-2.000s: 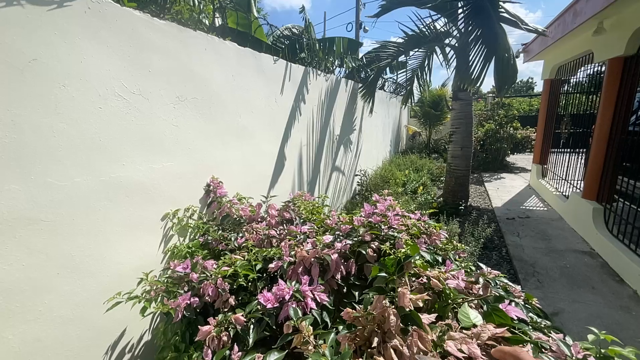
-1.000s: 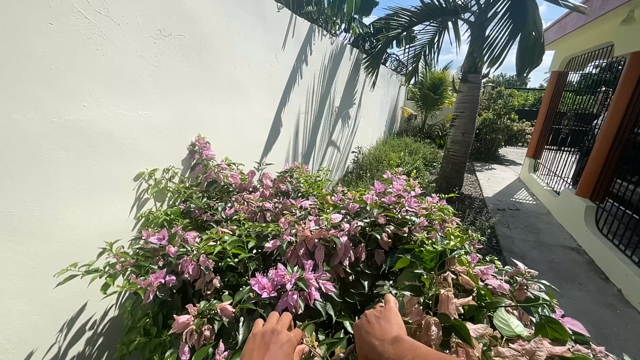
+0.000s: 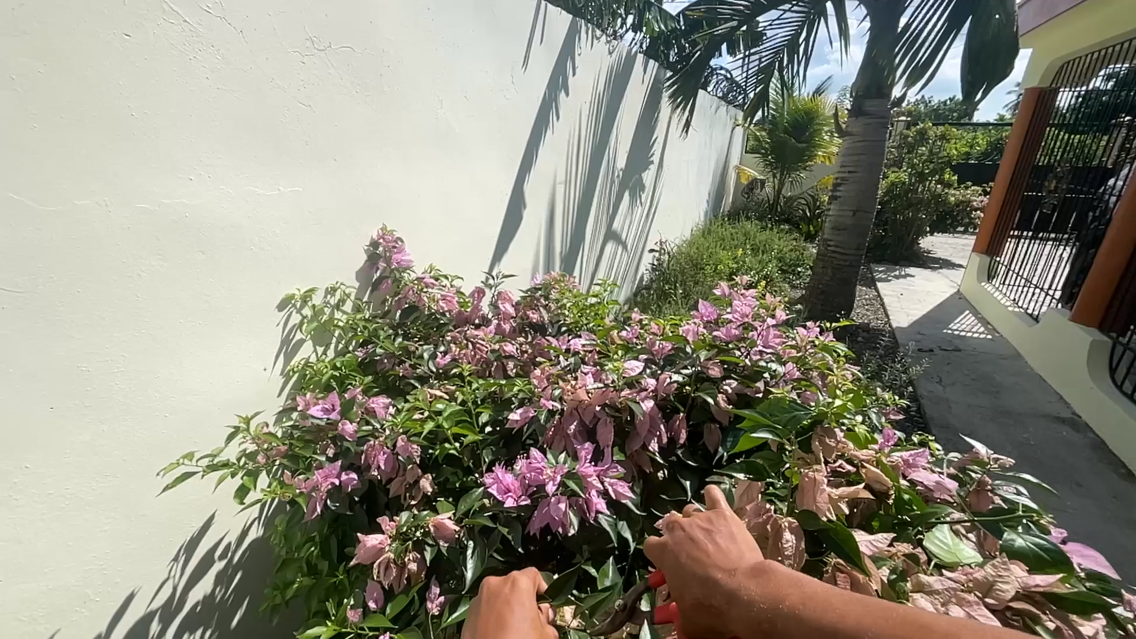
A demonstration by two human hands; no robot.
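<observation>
A bougainvillea bush (image 3: 568, 399) with pink bracts, some dried and brownish, fills the lower middle of the head view. My right hand (image 3: 706, 555) is closed around the red handles of pruning shears (image 3: 635, 603), whose metal head points left, low among the leaves. Close to the shears' head, at the bottom edge, my left hand (image 3: 508, 608) has its fingers curled in the foliage; what they touch is hidden by leaves and the hand itself.
A pale wall (image 3: 177, 222) rises along the left, with palm shadows on it. Behind the bush stands a palm trunk (image 3: 852, 195). On the right, a concrete path (image 3: 985, 382) runs beside a house with a barred opening (image 3: 1056, 177) and orange posts.
Both hands have come into view at the bottom since two seconds ago. The red-handled shears show now between them; they were not visible one second ago.
</observation>
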